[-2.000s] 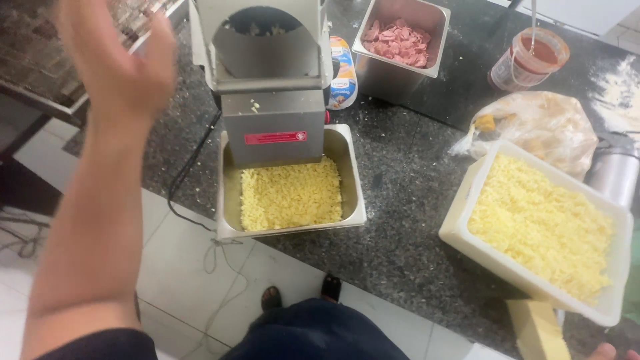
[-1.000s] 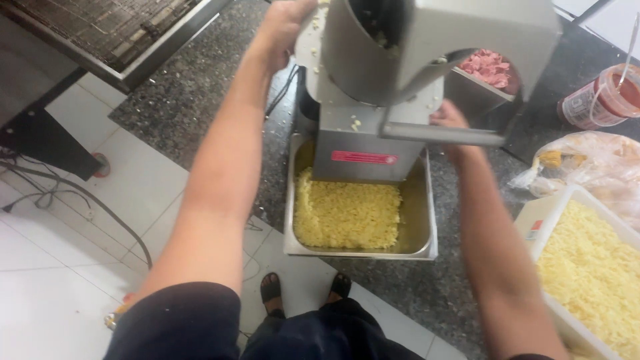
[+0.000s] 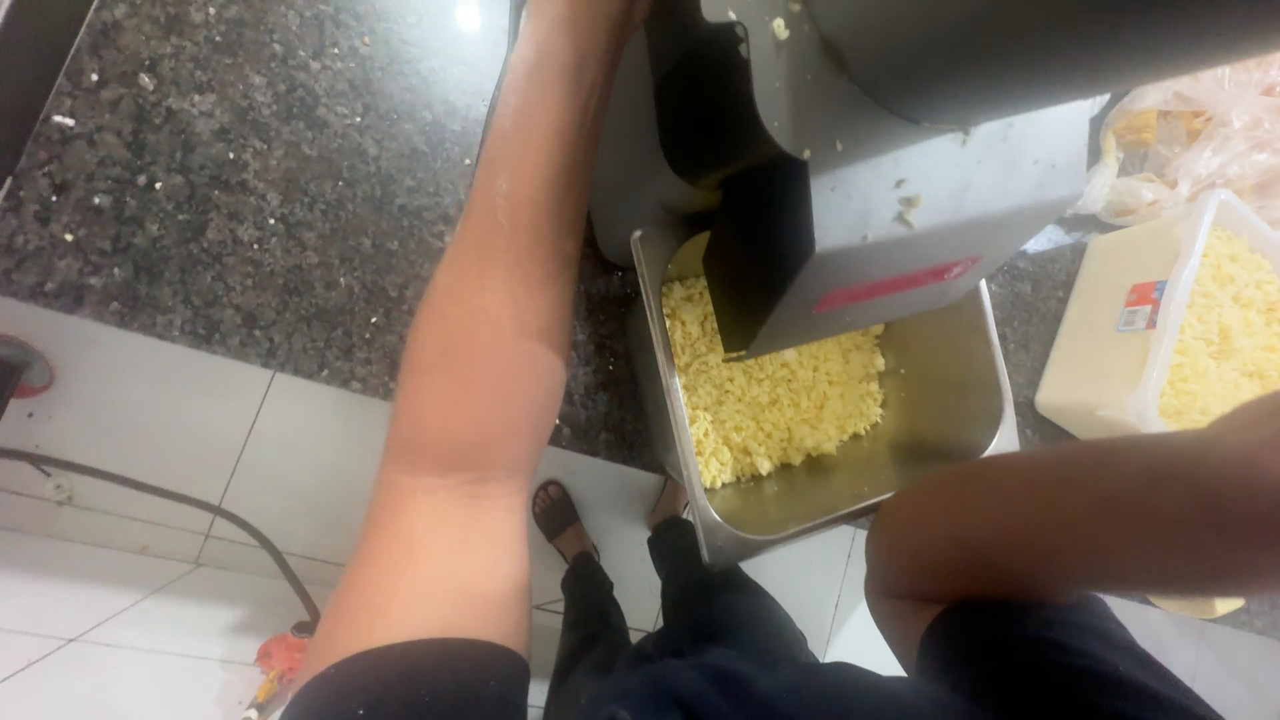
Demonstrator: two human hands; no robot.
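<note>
My left forearm reaches up past the left side of a grey metal food grater [image 3: 900, 230]; the left hand lies beyond the top edge, so its hold cannot be seen. My right forearm extends to the right edge, below the white tub, and that hand is out of view too. Beneath the grater's chute, a stainless steel pan [image 3: 945, 385] holds grated yellow cheese [image 3: 790, 400], heaped toward its left side. More grated cheese [image 3: 1225, 330] fills a white plastic tub [image 3: 1105, 330] at the right. Small bits cling to the grater's metal body.
The dark granite counter [image 3: 240, 200] has scattered crumbs. A clear plastic bag [image 3: 1200, 140] lies behind the tub. On the tiled floor are a dark cable [image 3: 150, 487] and an orange object [image 3: 282, 655]. The pan's front edge overhangs the counter edge.
My right arm has left the grater's side and now extends right. The grater and pan appear turned at an angle. The view has shifted considerably.
</note>
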